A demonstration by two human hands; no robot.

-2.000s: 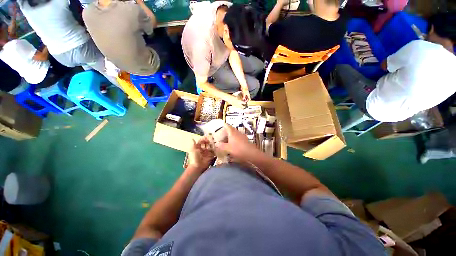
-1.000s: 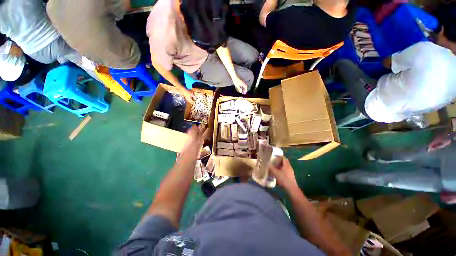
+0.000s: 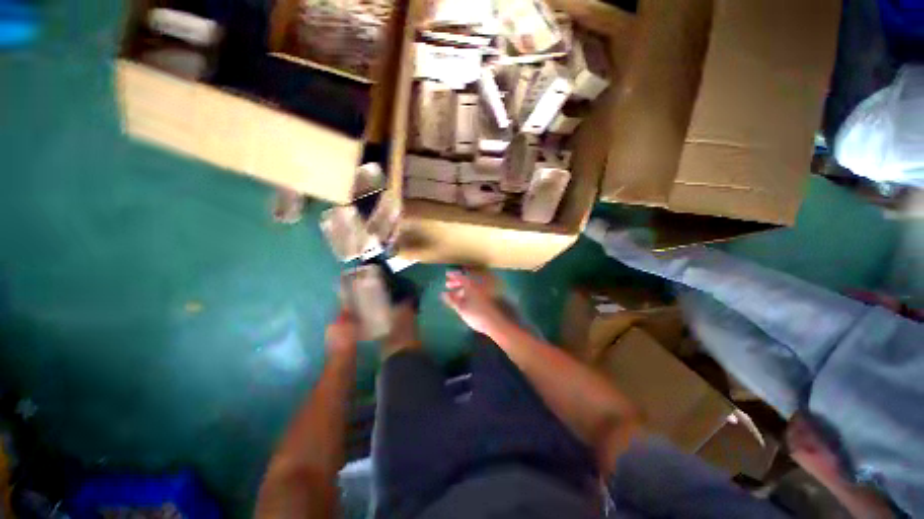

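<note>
My left hand (image 3: 344,329) is below the cartons and holds a whitish plastic housing shell (image 3: 371,302) by its near left edge; blur hides the exact grip. My right hand (image 3: 471,300) is just below the main carton's near wall, with fingers apart and nothing in it. The main carton (image 3: 486,243) holds many white shells, some in rows at the near end, others tilted in a loose heap. Loose shells (image 3: 345,232) lie on the floor by the carton's near left corner.
The second carton (image 3: 238,132) stands left, with a small-parts box (image 3: 322,67) and dark liner inside. The main carton's flaps (image 3: 745,112) fold out right. Empty cartons (image 3: 664,390) lie lower right, near another person's legs (image 3: 750,304). A blue crate (image 3: 142,497) is lower left.
The view has moved in closer to the cartons. My right hand has let go of the shells it held. My left hand has moved from the second carton down to a shell near the floor pile.
</note>
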